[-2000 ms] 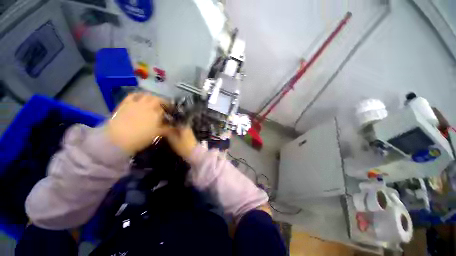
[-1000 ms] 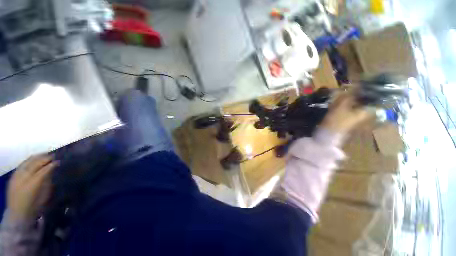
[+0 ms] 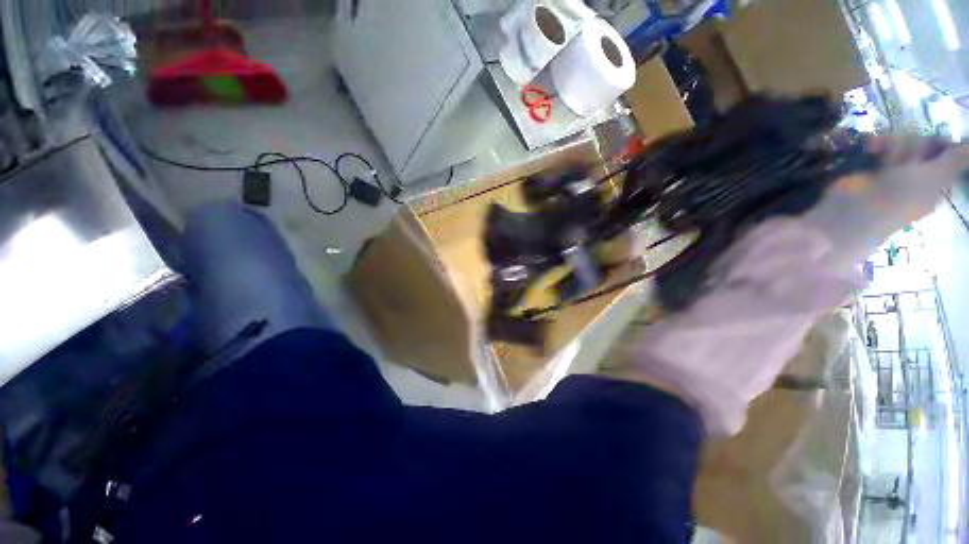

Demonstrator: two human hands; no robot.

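Observation:
A large bunch of black cables (image 3: 733, 175) hangs from my right hand (image 3: 893, 175), which is raised at the right and closed around it. The bunch is blurred, and its dark plug ends dangle at the left over an open cardboard carton (image 3: 452, 239). Whether the plug ends touch the carton cannot be told. My left hand is not clearly in view; only a small dark patch shows at the lower left edge. More black cables with small metal tips (image 3: 115, 491) lie by my lap at the lower left.
A shiny metal worktable (image 3: 80, 239) is at the left. A red dustpan (image 3: 218, 80), a black cord with adapters (image 3: 257, 186) and a white cabinet (image 3: 398, 80) stand beyond. White rolls (image 3: 593, 69) and red-handled scissors (image 3: 536, 103) sit on a shelf. More cartons (image 3: 760, 468) are at the right.
My right hand with the cable bunch has moved further right and nearer the camera. My left hand has left the view at the lower left. The camera view has shifted.

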